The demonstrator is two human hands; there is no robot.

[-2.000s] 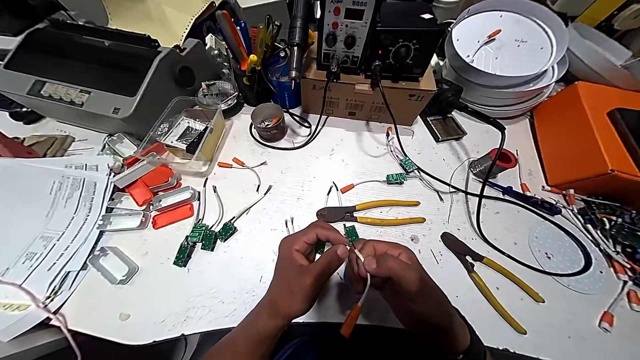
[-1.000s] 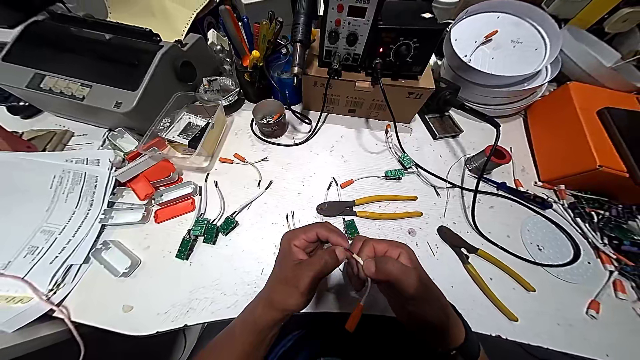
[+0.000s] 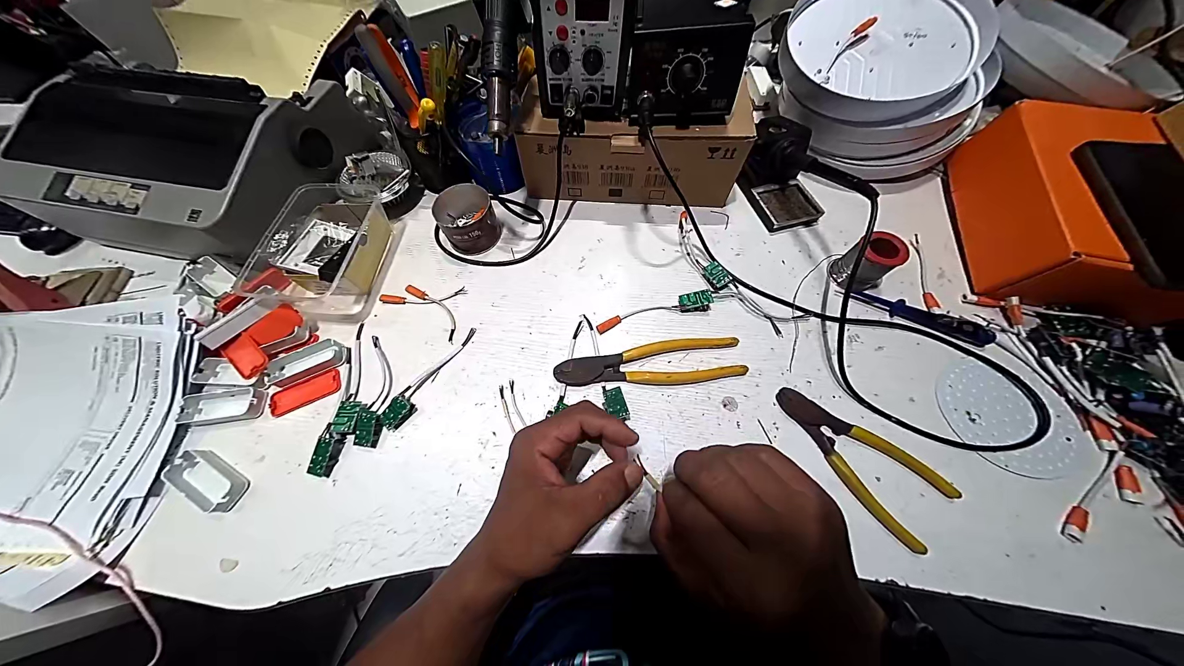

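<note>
My right hand (image 3: 740, 518) is closed around a thin white wire (image 3: 650, 474), whose end sticks out toward my left hand. My left hand (image 3: 564, 490) has thumb and forefinger close together at the wire's bare tip; whether they pinch it I cannot tell. Just beyond my left fingers lies a small green circuit board (image 3: 616, 402) with leads. Yellow-handled cable cutters (image 3: 647, 362) lie above my hands, and a second pair (image 3: 865, 467) lies to the right. A group of green boards with white wires (image 3: 366, 425) rests at left. Another board (image 3: 696, 301) has a wire with an orange connector.
A soldering station (image 3: 638, 55) stands on a cardboard box (image 3: 629, 166); its black cable (image 3: 844, 351) loops across the right side. A solder spool (image 3: 869, 259), a tin (image 3: 467, 220), a clear plastic tub (image 3: 324, 250), papers (image 3: 83, 416) and a wire pile (image 3: 1101, 388) surround the work area.
My hands have drawn slightly apart, and my right hand has turned and closed more. The orange connector that hung below my hands is now out of sight.
</note>
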